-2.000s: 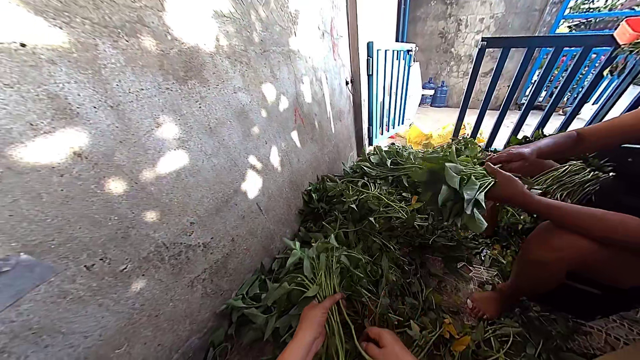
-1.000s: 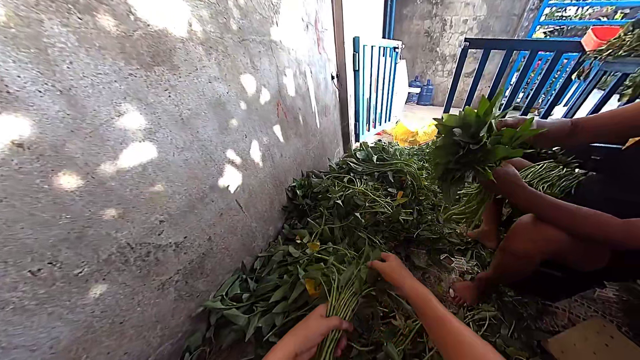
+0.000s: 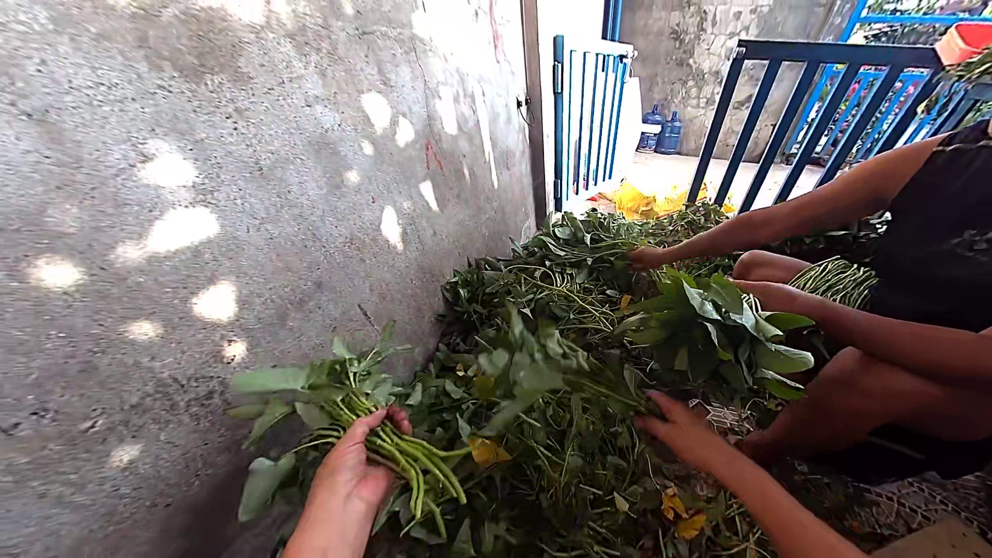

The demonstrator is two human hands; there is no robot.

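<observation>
My left hand (image 3: 360, 457) grips a bunch of leafy green stems (image 3: 407, 453), cut ends toward the right and leaves toward the wall. My right hand (image 3: 678, 426), right of it, pinches the stem ends of another leafy sprig (image 3: 535, 368), whose blurred leaves point left. Both hands are over a large heap of leafy greens (image 3: 558, 473) with some yellow leaves in it. Across the heap, a co-worker's one hand (image 3: 651, 257) touches the greens, and the other arm reaches to a broad-leaved bunch (image 3: 713, 333).
A rough concrete wall (image 3: 271, 194) rises along the left. Behind the heap stand a blue metal gate (image 3: 593, 116), a dark slatted rail (image 3: 837, 54) and blue water jugs (image 3: 668, 132). The co-worker's bare knees and foot are close on the right, beside a bundle of stems (image 3: 837, 280).
My hands have moved apart, the left toward the wall with the bunch, the right outward with a sprig. The co-worker's bunch is lower, and one hand now reaches into the heap.
</observation>
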